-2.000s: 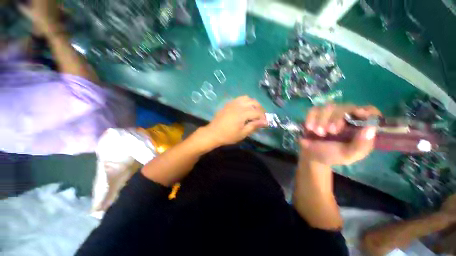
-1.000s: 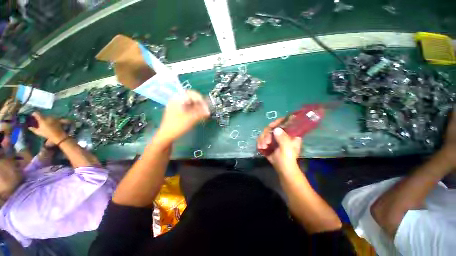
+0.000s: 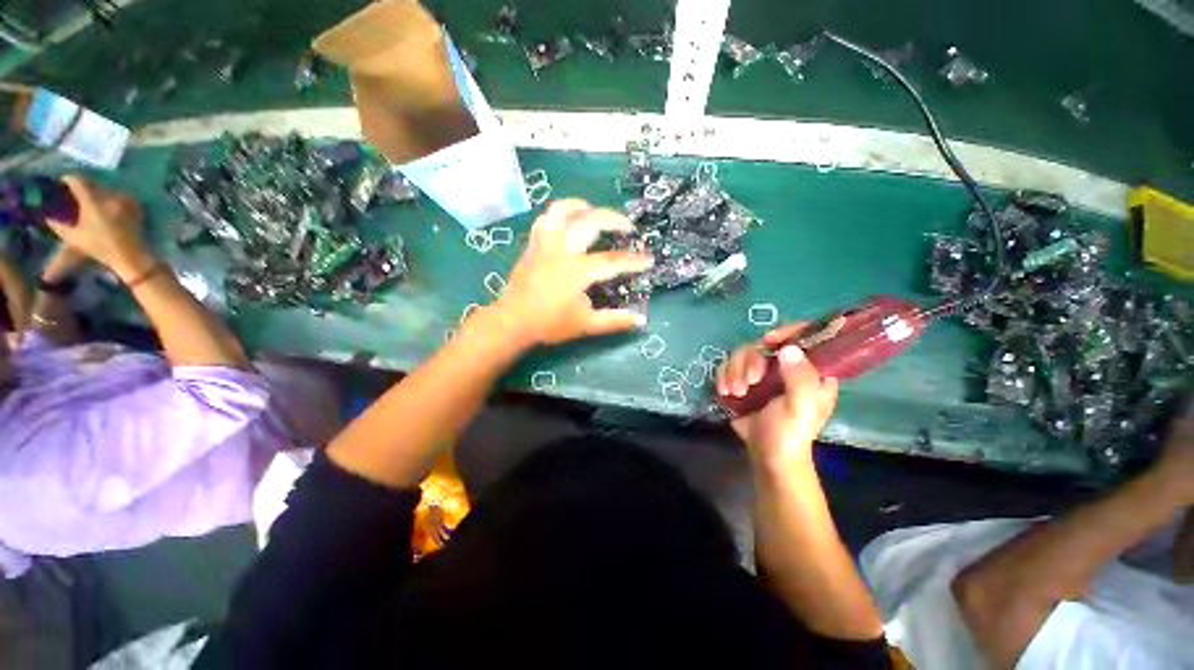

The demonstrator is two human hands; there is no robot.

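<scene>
My right hand point(image 3: 786, 399) is closed around the dark red electric screwdriver point(image 3: 858, 343), low over the bench's near edge, its nose pointing to the lower left. My left hand point(image 3: 570, 278) reaches with spread, curved fingers over the left side of the central heap of board assemblies point(image 3: 701, 233). Silver and black pieces show between and under its fingers; no piece is clearly gripped. Thin pale rectangular rings point(image 3: 763, 314) lie scattered on the green bench around both hands.
An open cardboard box point(image 3: 485, 177) stands beyond my left hand. Larger heaps lie left point(image 3: 308, 223) and right point(image 3: 1074, 334). A black cord point(image 3: 949, 151) runs from the tool over the pale rail point(image 3: 812, 141). A yellow tray point(image 3: 1165, 233) is far right. People sit on both sides.
My left hand has moved from beside the cardboard box to the central heap, its fingers now spread. The right hand still holds the screwdriver near the bench edge. The camera view has shifted.
</scene>
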